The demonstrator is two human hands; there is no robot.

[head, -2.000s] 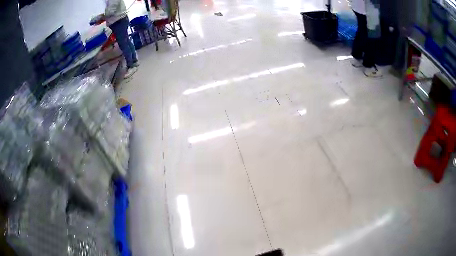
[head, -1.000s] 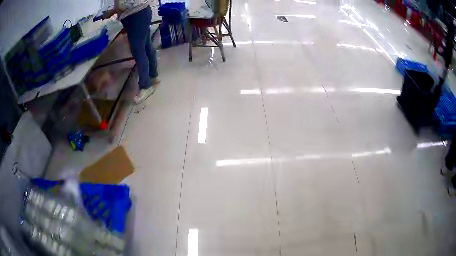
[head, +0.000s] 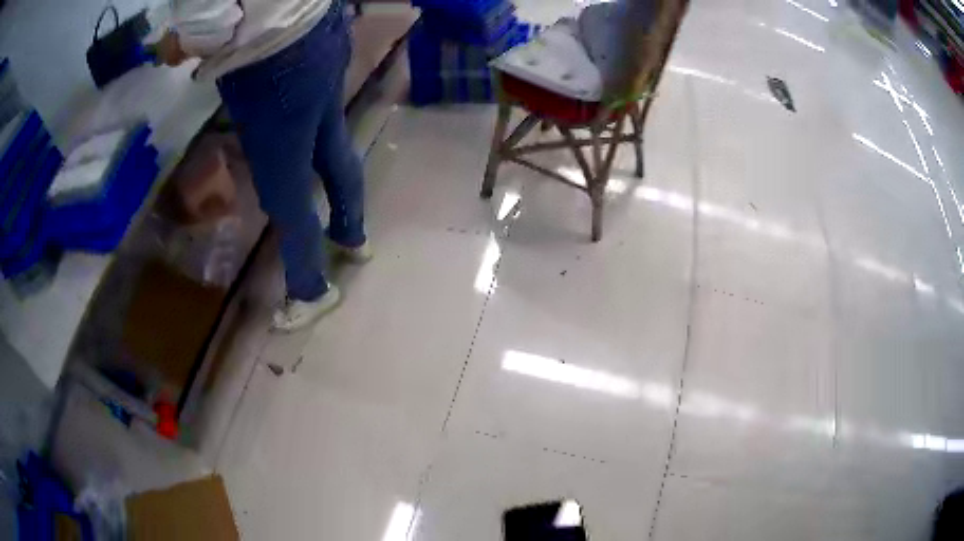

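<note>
A black slab that looks like a smartphone [head: 542, 522] shows at the bottom centre edge, with a bright reflection on its right side. The picture's edge cuts it off, and no fingers show on it. Neither of my hands is in view. A dark, cut-off shape [head: 951, 516] at the bottom right corner is too unclear to name. A flat brown cardboard sheet [head: 185, 510] lies at the lower left, beside crumpled clear plastic and a blue tray [head: 42, 502].
A person in blue jeans [head: 285, 137] stands at a long white table [head: 53, 328] with blue tray stacks [head: 106, 196] on the left. A cushioned wooden chair [head: 550, 69] stands on the shiny tiled floor, near stacked blue trays [head: 455, 58]. A dark bag [head: 116, 48] sits on the table.
The view has moved forward and swung left. The person, table and chair are nearer. The wrapped load, red stool and black bin have left view. The black slab shows at the bottom again.
</note>
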